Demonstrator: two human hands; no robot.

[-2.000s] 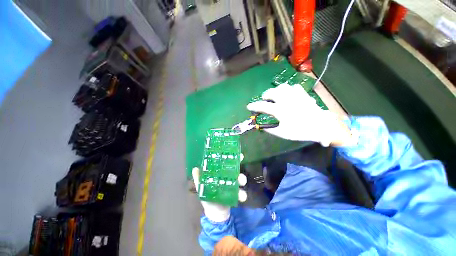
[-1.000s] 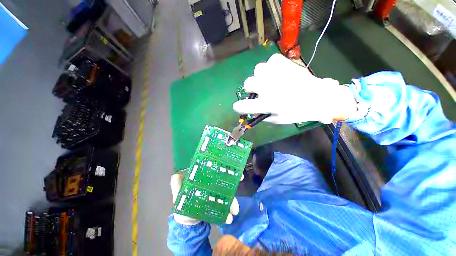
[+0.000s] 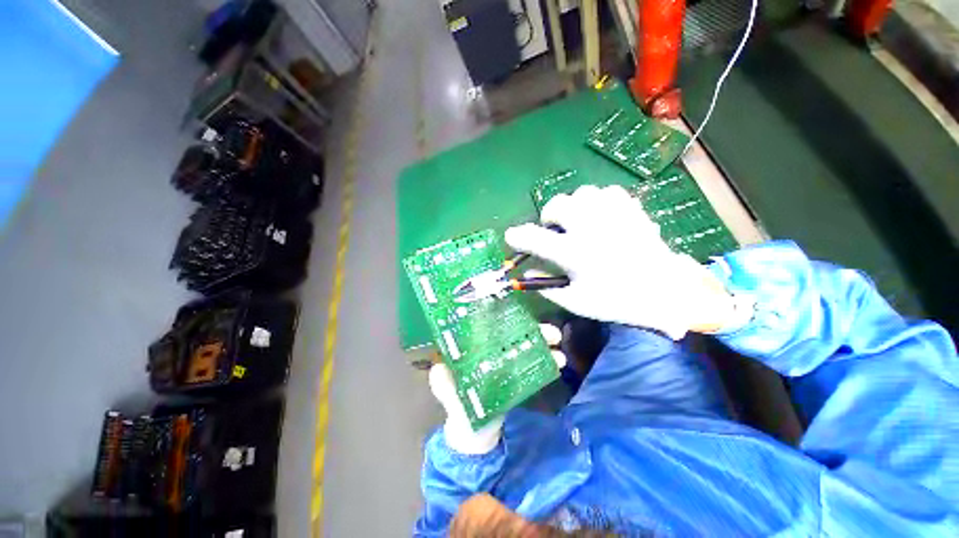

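A green circuit board panel (image 3: 486, 334) is held up in front of me, its face with pale solder marks toward me. My left hand (image 3: 468, 412), in a white glove, grips its lower end; most of the fingers are hidden behind the panel. My right hand (image 3: 620, 261), in a white glove, holds diagonal cutters (image 3: 531, 282). The metal jaws lie over the upper part of the panel; whether they touch it I cannot tell. More green panels (image 3: 637, 141) lie on the green-matted table (image 3: 463, 189), partly hidden by my right hand.
A red-wrapped post (image 3: 659, 53) and a hanging white cable (image 3: 726, 86) stand beyond the table. A dark green conveyor belt (image 3: 841, 158) is at right. Stacked black bins (image 3: 258, 342) stand on the floor at left, beside a yellow floor line (image 3: 334, 315).
The held panel has tilted the other way. The cutters have moved from its top edge to farther down over its face. The panels on the table show more than one second ago.
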